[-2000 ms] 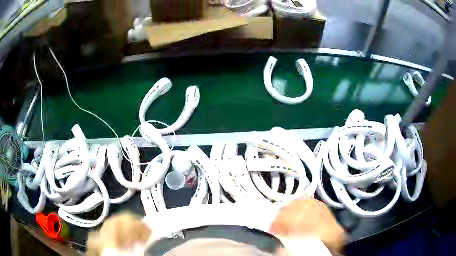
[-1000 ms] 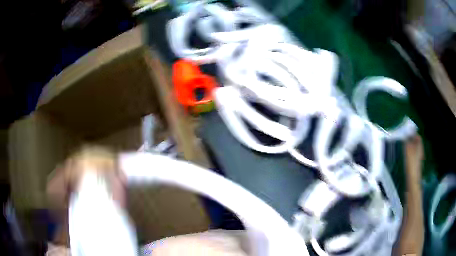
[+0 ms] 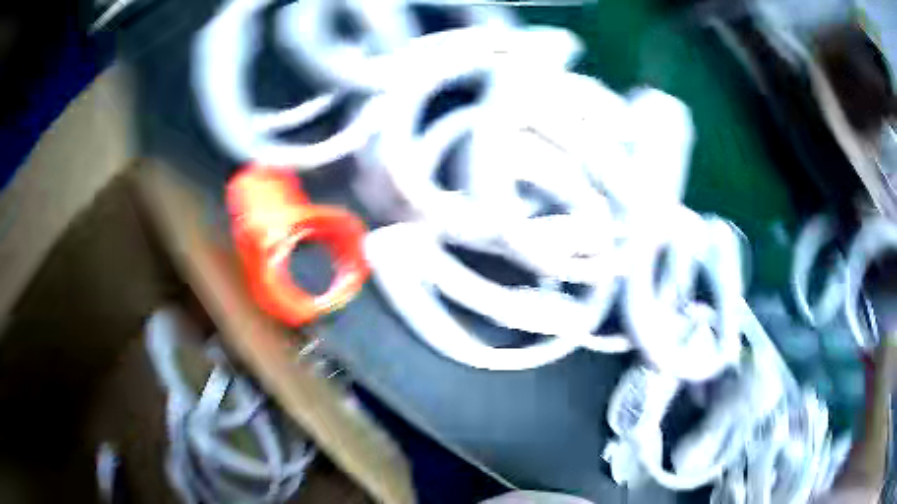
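Glossy white neck fans [image 3: 502, 315] lie in a tangled, blurred heap on the dark worktop [image 3: 462, 413]. More white fans [image 3: 231, 423] are inside the open brown carton [image 3: 275, 364] at the lower left. My left hand is not in view. A blurred forearm rises at the right edge, apparently my right arm, with my right hand [image 3: 878, 356] near a white fan [image 3: 870, 266]; whether it grips the fan cannot be told.
An orange tape dispenser [image 3: 300, 258] lies at the worktop edge beside the carton. The green belt [image 3: 743, 148] runs beyond the heap, with another white fan [image 3: 814, 271] at the right. Small clear or whitish pieces [image 3: 629, 418] lie at the lower right.
The view has turned and come closer to the heap and dispenser. My left hand and the large fan it held over the carton have left the picture. The right forearm is now at the right edge.
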